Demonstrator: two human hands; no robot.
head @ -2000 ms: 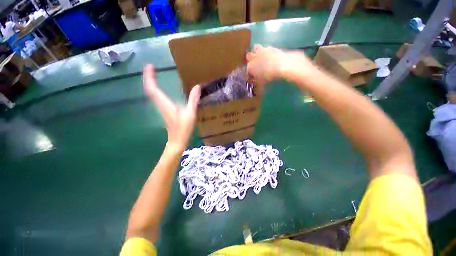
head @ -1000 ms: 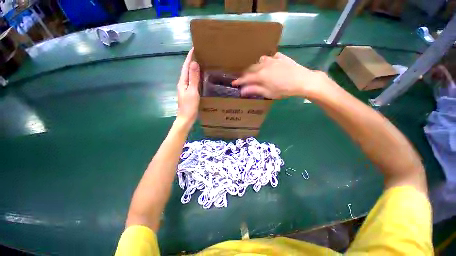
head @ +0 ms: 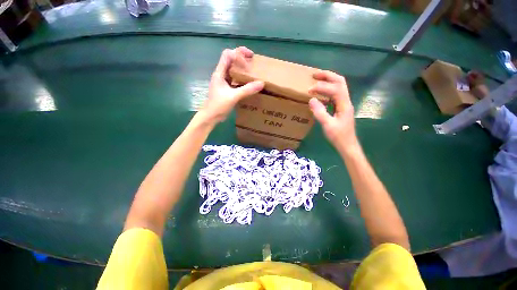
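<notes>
A brown product carton [head: 275, 120] with dark print including "FAN" stands upright in front of me. Its top flap [head: 283, 75] is folded down over the mouth, and the inside is hidden. My left hand [head: 229, 85] grips the carton's upper left corner, with the thumb along the flap's front edge. My right hand [head: 334, 102] grips the upper right corner, fingers on top and thumb at the front. A heap of white looped cables [head: 258, 182] lies just in front of the carton.
Tiny thin curved pieces [head: 345, 201] lie right of the pile. Another carton [head: 448, 88] is at the right behind a slanting metal post [head: 482, 106], with another person's hand [head: 478, 85] at it. A crumpled white item [head: 146, 6] lies on the far ledge of the green line [head: 113, 136].
The carton's flap has gone from upright to folded down. My right hand has left the open mouth for the upper right corner. The carton at right has shifted right, and a person's hand now shows there.
</notes>
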